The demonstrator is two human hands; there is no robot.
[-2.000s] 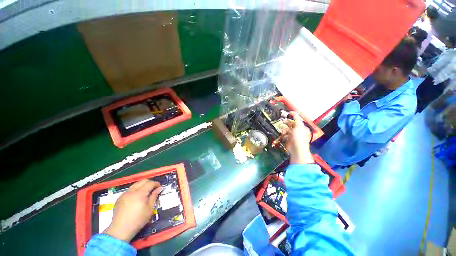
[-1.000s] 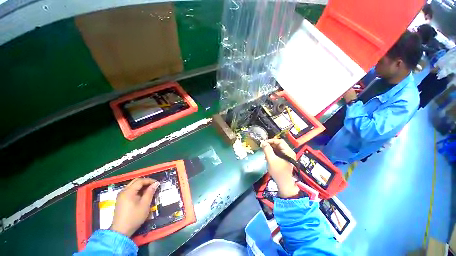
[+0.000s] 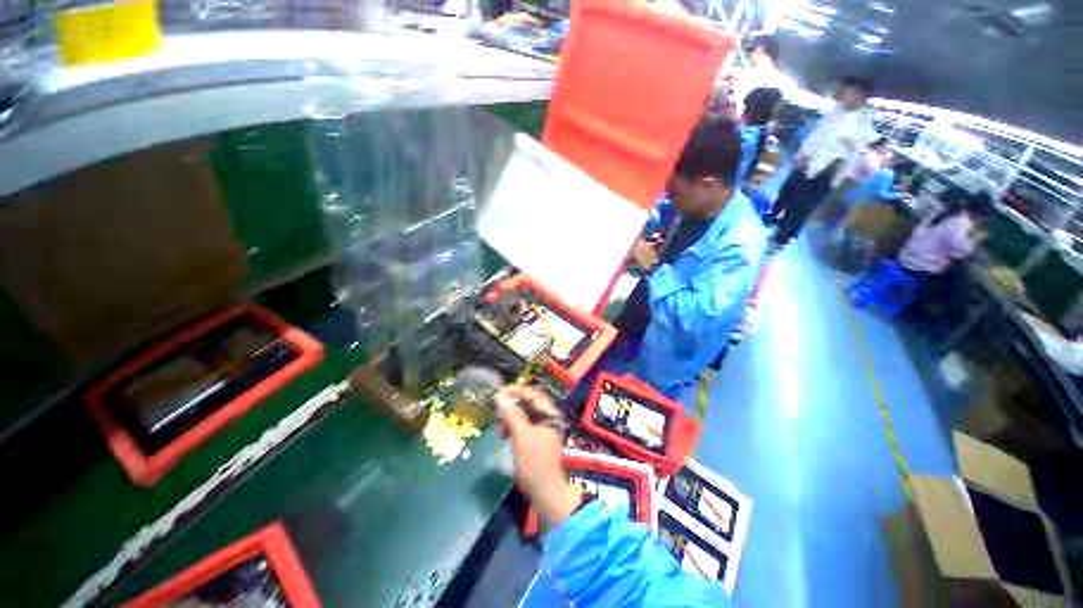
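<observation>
My right hand point(image 3: 531, 430) is raised beside the round tin point(image 3: 474, 392) and the pale-yellow pieces point(image 3: 449, 435). Its fingers are closed on a dark pen-like tool point(image 3: 544, 416), perhaps a soldering iron; the tip is too blurred to see. The opened tablet in its red foam frame point(image 3: 285, 565) is cut off by the bottom left edge. My left hand is out of the picture.
Another framed tablet point(image 3: 131, 442) lies at left on the green bench. A brown block point(image 3: 392, 394), dark clutter and hanging clear plastic point(image 3: 398, 226) stand behind the tin. More tablets point(image 3: 633, 418) are at right. A person in blue point(image 3: 709, 285) works beyond.
The view has swung right and up. The near tablet has slid mostly out at the lower left, and my left hand has left the picture. My right hand stays near the tin with the tool.
</observation>
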